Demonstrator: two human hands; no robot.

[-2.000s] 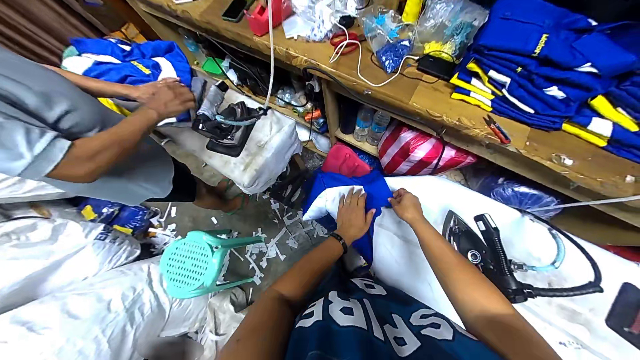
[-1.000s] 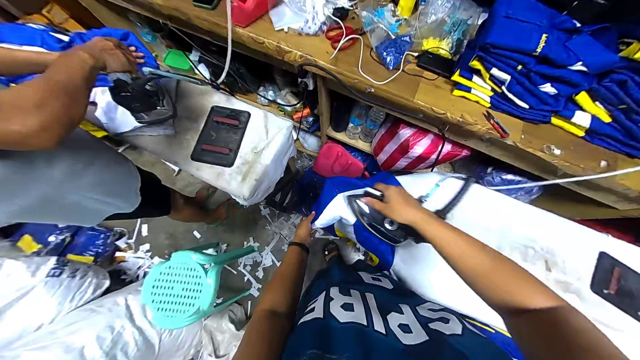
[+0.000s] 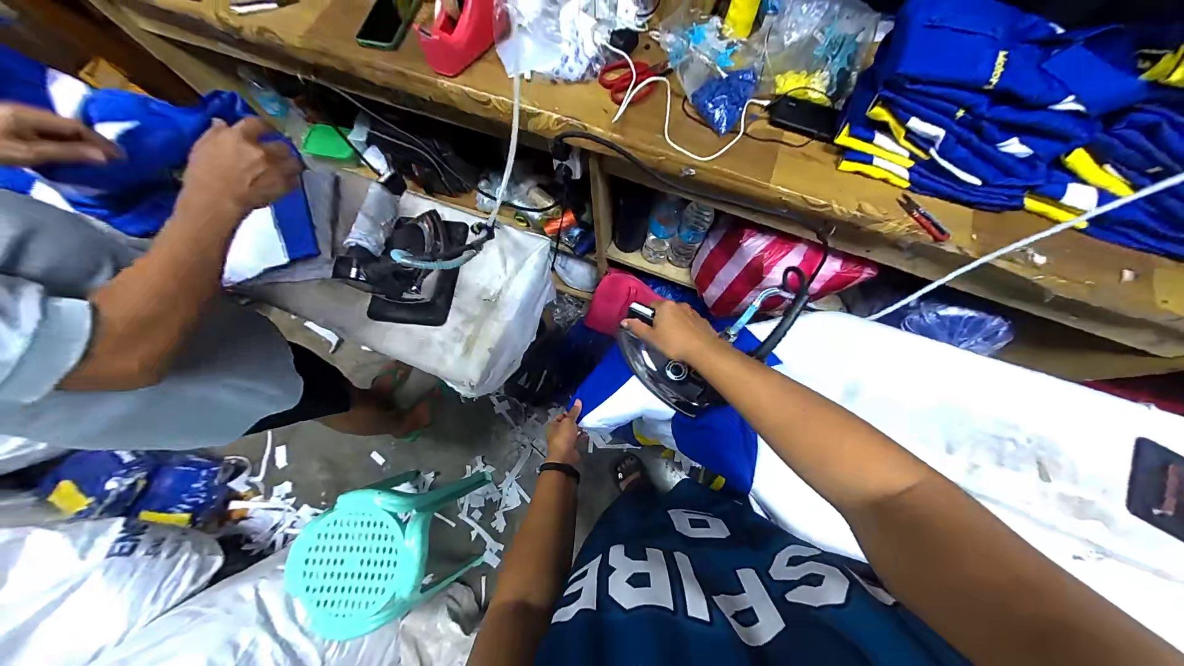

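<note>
My right hand point(image 3: 680, 331) grips the handle of a steam iron point(image 3: 671, 370), whose soleplate rests on a blue and white garment point(image 3: 620, 400). The garment lies over the end of a long white padded ironing board point(image 3: 888, 398) and hangs off its near side. With my left hand point(image 3: 563, 438) I pinch the garment's left edge, a little below and left of the iron. A pink-red pad point(image 3: 622, 301) is at the board's tip, just beyond the iron. A hose and a black cord run from the back of the iron.
A co-worker's hands point(image 3: 242, 166) handle a blue garment at a second board point(image 3: 499, 324), where another iron point(image 3: 416, 254) stands. A wooden workbench point(image 3: 777, 194) runs behind, holding folded blue garments point(image 3: 980, 111). A green plastic stool point(image 3: 356, 564) is at lower left. An iron rest point(image 3: 1158, 486) lies at right.
My right hand took hold of the iron, which stood on the board at right two seconds ago, and has since moved it toward the board's tip. The co-worker's iron is back on its rest.
</note>
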